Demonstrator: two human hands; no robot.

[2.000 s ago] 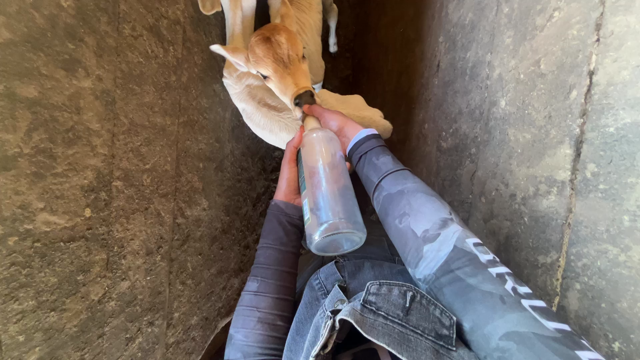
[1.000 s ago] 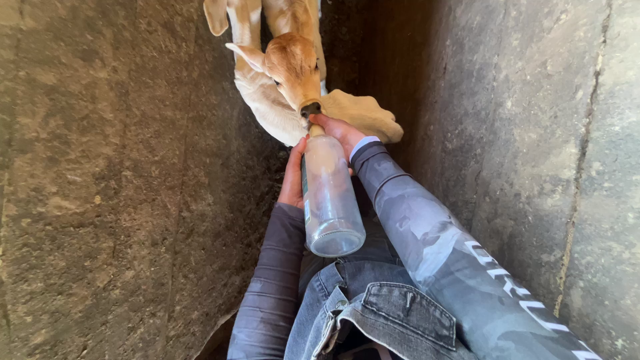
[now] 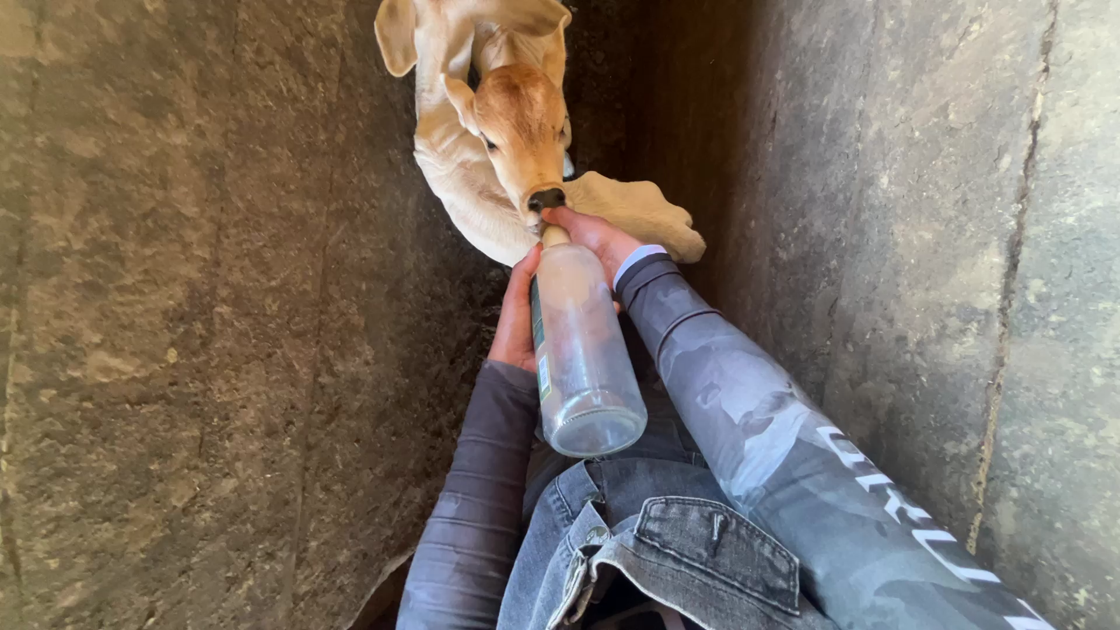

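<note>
A clear glass bottle (image 3: 588, 350) with a pale rubber teat (image 3: 555, 235) stands slanted away from me, its base toward me. The muzzle of a tan calf (image 3: 522, 122) is at the teat. My left hand (image 3: 518, 311) holds the bottle from the left side, its fingers partly hidden behind the glass. My right hand (image 3: 595, 238) is at the bottle's neck, with the thumb against the calf's mouth. Whitish residue coats the inside of the glass, and a label shows at its left edge.
A rough brown wall or floor surface (image 3: 175, 332) fills the left. A grey concrete surface (image 3: 919, 219) with a long crack lies on the right. Part of another pale animal's head, with a drooping ear (image 3: 396, 35), shows at the top. A denim garment (image 3: 639, 525) covers my lap.
At the top, the pale animal's head and ear have come further into view. Both hands stay on the bottle, and the calf's mouth stays at the teat.
</note>
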